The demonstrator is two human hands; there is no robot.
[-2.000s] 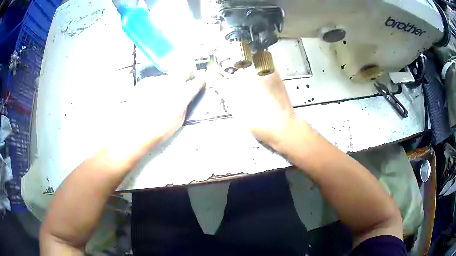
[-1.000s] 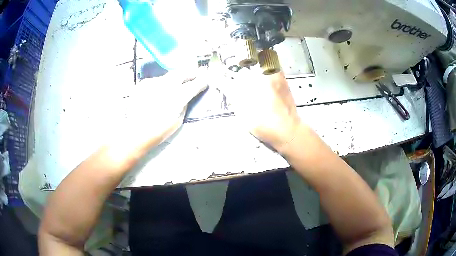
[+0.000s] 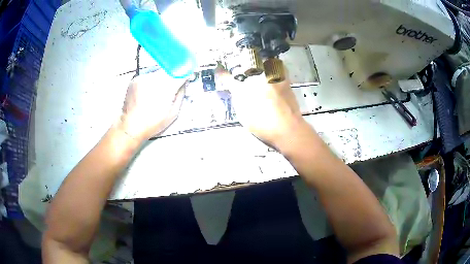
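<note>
The off-white sewing machine head [image 3: 381, 38] marked "brother" stands over the white table. Its needle area [image 3: 208, 77] is washed out by glare, with two brass-coloured knurled knobs [image 3: 274, 69] just to the right. My left hand [image 3: 152, 103] lies on the table left of the needle area, below the blue lamp [image 3: 164, 46]. My right hand [image 3: 265, 105] is on the table just below the knobs, its fingers overexposed. I cannot tell whether either hand holds cloth.
Dark snips [image 3: 399, 107] lie on the table at the right. Khaki cloth [image 3: 402, 201] hangs below the table's right edge, beside a tray with an orange rim [image 3: 439, 216]. A blue plastic crate [image 3: 26, 98] stands at the left.
My left hand has moved left, away from the needle area, uncovering a small dark metal part there. My right hand has stayed nearly in place. The glare is less strong.
</note>
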